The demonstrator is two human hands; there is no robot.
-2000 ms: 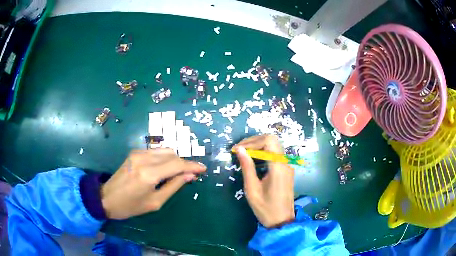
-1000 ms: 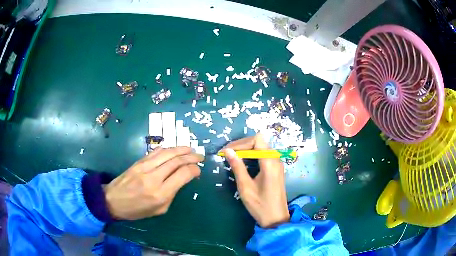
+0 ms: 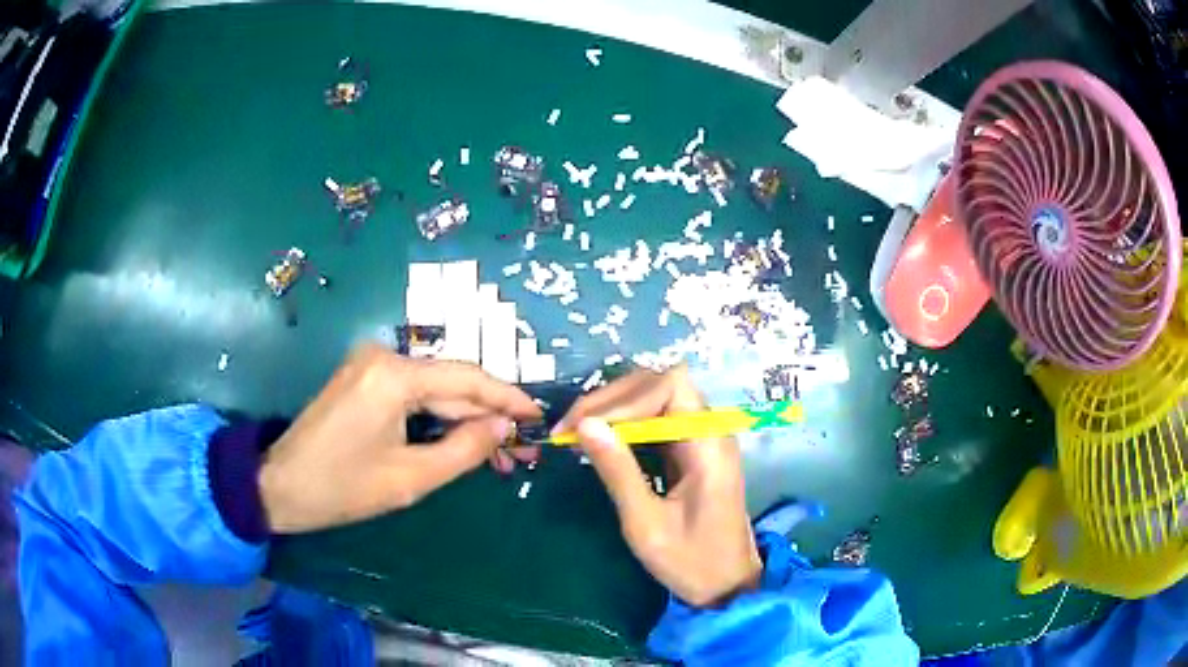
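Observation:
My left hand point(image 3: 378, 437) is at the centre left, thumb and index fingertips pinched on a small dark electronic module point(image 3: 519, 439), mostly hidden by the fingers. My right hand point(image 3: 684, 489) holds the yellow tweezers point(image 3: 691, 425) like a pencil, green end to the right. Their tip meets the module at the left fingertips. Whether a white piece is at the tip is too small to tell. Flat white pad strips point(image 3: 459, 306) lie side by side just beyond my left hand, with another dark module point(image 3: 421, 340) on their left edge.
Loose white pieces point(image 3: 710, 306) are scattered densely at centre right. More modules point(image 3: 444, 218) lie around beyond the strips. A pink fan point(image 3: 1049, 232) and a yellow fan point(image 3: 1131, 450) stand at right. White paper point(image 3: 853, 141) lies by the metal post. A green tray edge point(image 3: 81, 156) is at left.
The tweezers, which were over the bench right of my left hand, are now at my left fingertips. My left fingers have lifted and pinch a module. The view has shifted slightly.

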